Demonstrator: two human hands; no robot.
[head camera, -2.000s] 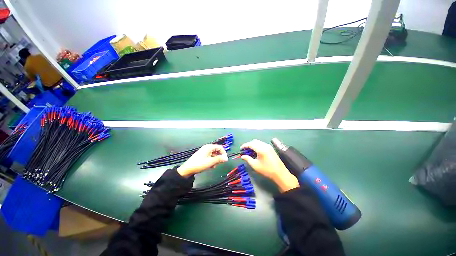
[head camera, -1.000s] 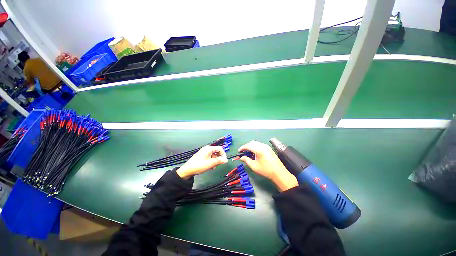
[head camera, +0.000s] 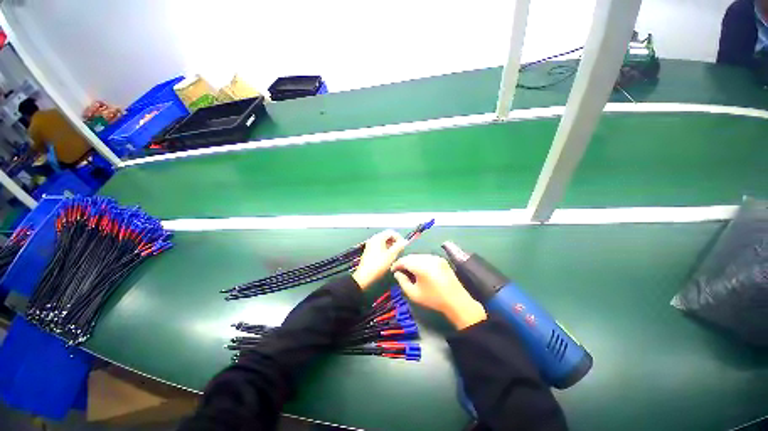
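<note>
My left hand (head camera: 379, 258) is closed around cables of the upper bundle (head camera: 295, 277). Thin black lengths run left from it, and a blue and red end (head camera: 424, 228) sticks out beyond its fingers. My right hand (head camera: 429, 284) is just right of and below it, fingers curled together at the tips; whether something small is pinched there cannot be told. The lower cable bundle (head camera: 396, 333) lies on the bench with blue and red ends to the right, partly under my left sleeve. The blue heat gun (head camera: 526, 324) lies right of my hands, metal nozzle pointing up-left.
A large cable pile (head camera: 93, 261) lies at the left by a blue crate (head camera: 38, 240). A grey plastic bag (head camera: 733, 278) is at the right. A white rail (head camera: 337, 220) and slanted post (head camera: 573, 118) stand beyond my hands. Black trays (head camera: 215, 124) are on the far shelf. People show at far left and upper right.
My left hand has moved up and right onto the upper bundle, whose ends now point up-right. The cable piece between my hands no longer shows. The view has shifted slightly; more of a person shows upper right.
</note>
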